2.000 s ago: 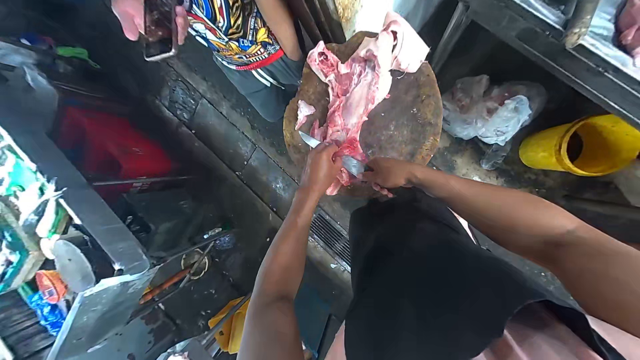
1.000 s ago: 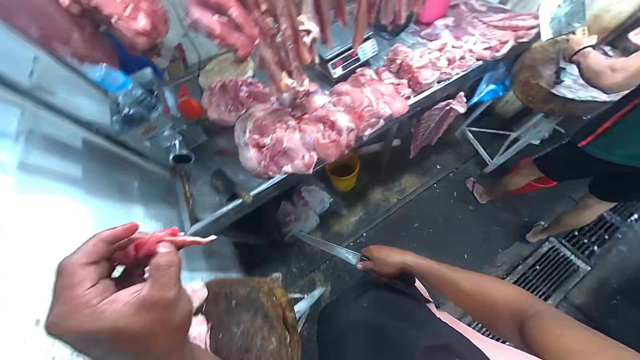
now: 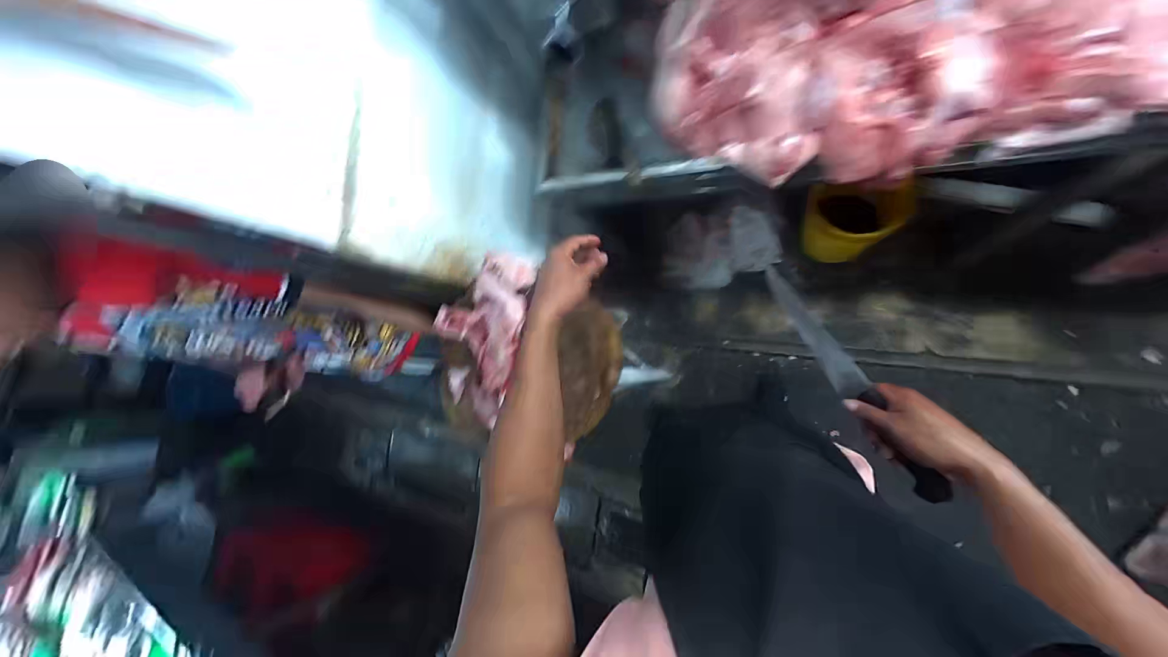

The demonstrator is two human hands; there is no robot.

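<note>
My right hand (image 3: 917, 429) grips the black handle of a long-bladed knife (image 3: 812, 333), its blade pointing up and to the left, away from the block. My left hand (image 3: 570, 274) is over the upper edge of a round wooden chopping block (image 3: 591, 365), fingers loosely curled and apart, with nothing seen in them. A piece of raw meat with bone (image 3: 493, 328) lies on the left side of the block, partly behind my left forearm. The picture is blurred, so fine detail is lost.
Large cuts of raw meat (image 3: 876, 82) rest on a counter at the upper right. Below it are a yellow bucket (image 3: 853, 219) and clear plastic bags (image 3: 721, 246). A person in patterned clothing (image 3: 246, 319) is at the left, beyond the block. Dark paving (image 3: 985, 401) lies on the right.
A second ago my left hand held a small red piece of meat; now none is seen in it. The knife has stayed in my right hand. The view has swung strongly.
</note>
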